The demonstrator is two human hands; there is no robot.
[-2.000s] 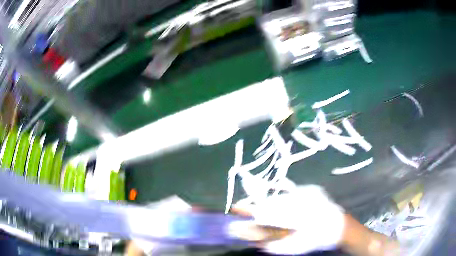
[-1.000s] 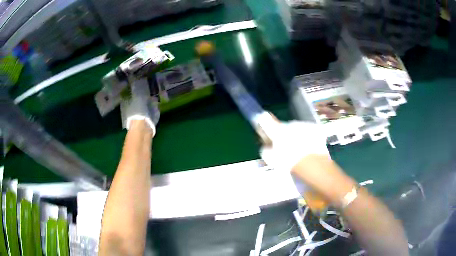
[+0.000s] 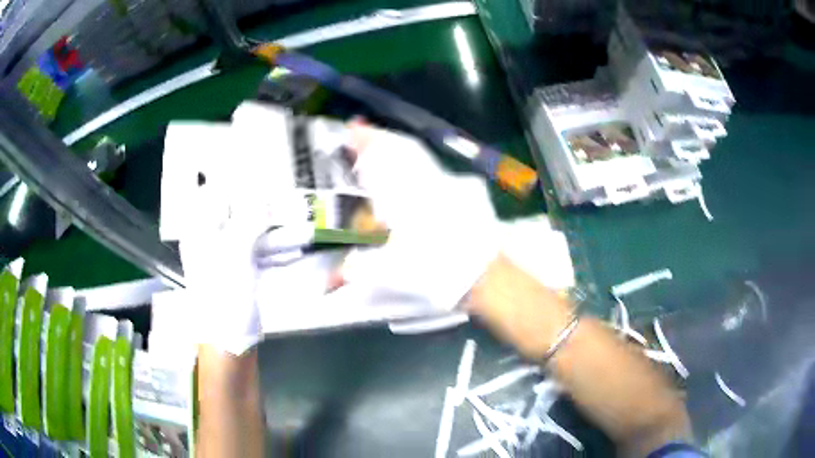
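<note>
A printed white and green retail box (image 3: 332, 192) is held between my hands over the white ledge and the belt. White flaps or further boxes (image 3: 198, 179) show at its left; I cannot tell which. My left hand (image 3: 219, 277), in a white glove, is at the box's lower left side. My right hand (image 3: 429, 224), in a white glove, covers its right side, with fingertips on the printed face. The right glove is blurred. The divider bar (image 3: 384, 100), blue-purple with orange ends, lies across the green belt (image 3: 429, 67) beyond my hands.
Green-edged boxes (image 3: 63, 367) stand in a row at the left. Closed retail boxes (image 3: 608, 143) are stacked at the right. Peeled white strips (image 3: 509, 416) lie scattered on the dark bench top (image 3: 357, 385). A metal post (image 3: 89, 201) slants at the left.
My left hand has come back from the belt toward me with a box. My right hand has let go of the divider bar, which now lies across the belt, and has moved left onto the box.
</note>
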